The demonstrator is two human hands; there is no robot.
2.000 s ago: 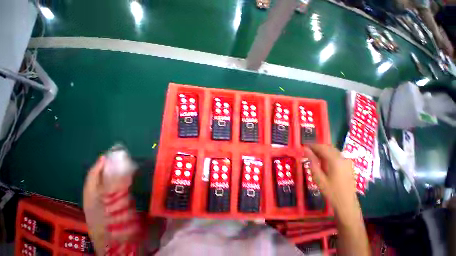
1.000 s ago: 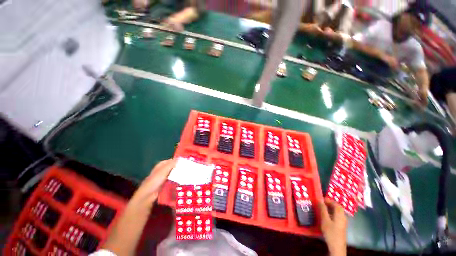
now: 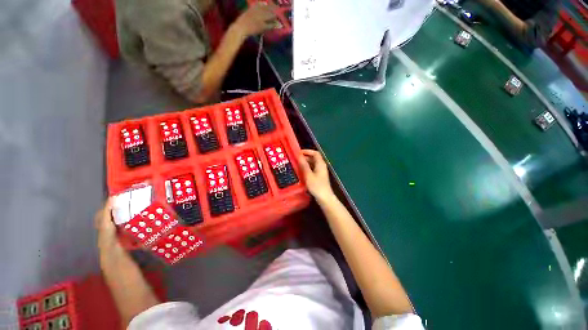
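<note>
The orange-red foam tray [image 3: 155, 173] holds keypad phones in two rows, their screens covered with red printed film, such as this phone [image 3: 219, 188]. It is left of the green bench, on top of other red trays. My left hand [image 3: 111, 227] is at the tray's near left corner and holds a film sheet [image 3: 155, 225], with a white part at its top and red labels hanging over the front edge. The sheet hides the front left pocket. My right hand [image 3: 317, 175] grips the tray's right end.
The green bench [image 3: 400, 187] runs along the right, with a pale rail [image 3: 477, 132] and small parts beyond. A white panel [image 3: 351, 35] on a metal bracket stands at the bench's end. Another person's arm [image 3: 222, 64] is behind the tray. More red trays [image 3: 48, 306] are low at left.
The view has turned left. The tray of labelled phones has moved off the bench onto the stack beside it. My right hand now grips its right end; my left still has the film sheet.
</note>
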